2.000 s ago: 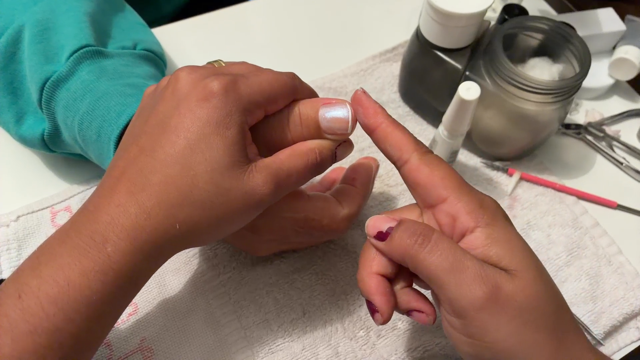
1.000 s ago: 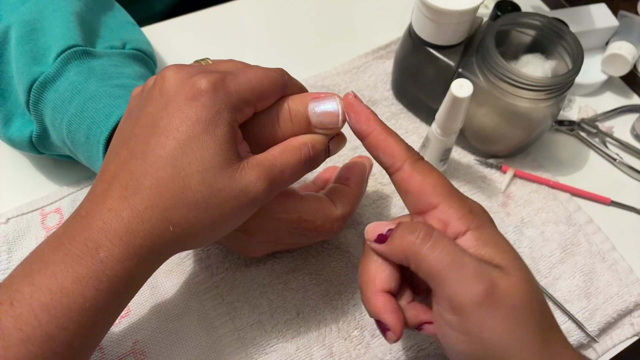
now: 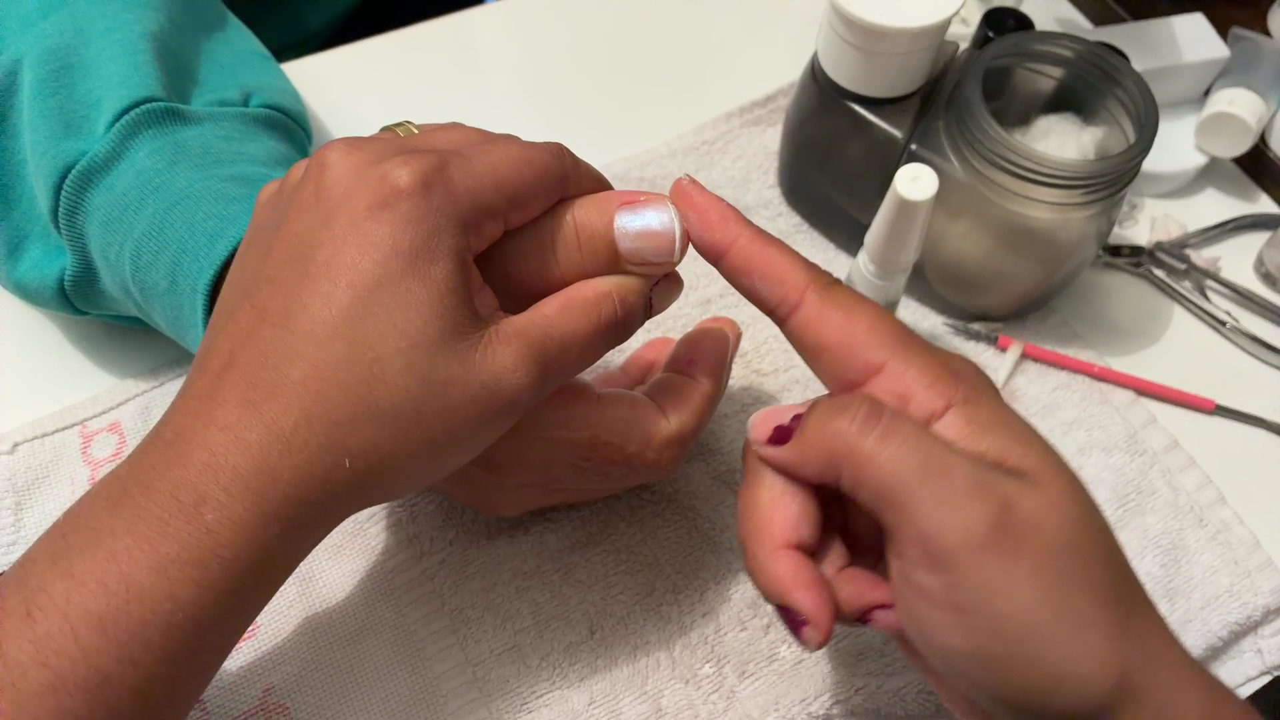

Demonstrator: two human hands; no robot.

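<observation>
My left hand point(image 3: 390, 320) grips the thumb point(image 3: 560, 245) of another person's hand point(image 3: 590, 440), whose arm is in a teal sleeve point(image 3: 150, 200). That thumbnail point(image 3: 648, 232) has a pearly white coat, with some red at the skin edge. The index finger of my right hand point(image 3: 920, 480) points out and its tip is at the end of the thumb; whether it touches the nail cannot be told. My right thumb and other fingers are curled, with chipped purple polish on the nails, and no tool shows in them. Beneath the hands lies a whitish terry towel point(image 3: 560, 600).
Beyond my right hand stand a small white-capped bottle point(image 3: 895, 235), a dark bottle with a white lid point(image 3: 850, 140) and an open grey jar point(image 3: 1020, 210) holding cotton point(image 3: 1065, 135). Metal nippers point(image 3: 1200, 280) and a pink-handled tool point(image 3: 1110, 373) lie at the right. A white box point(image 3: 1165, 50) is behind.
</observation>
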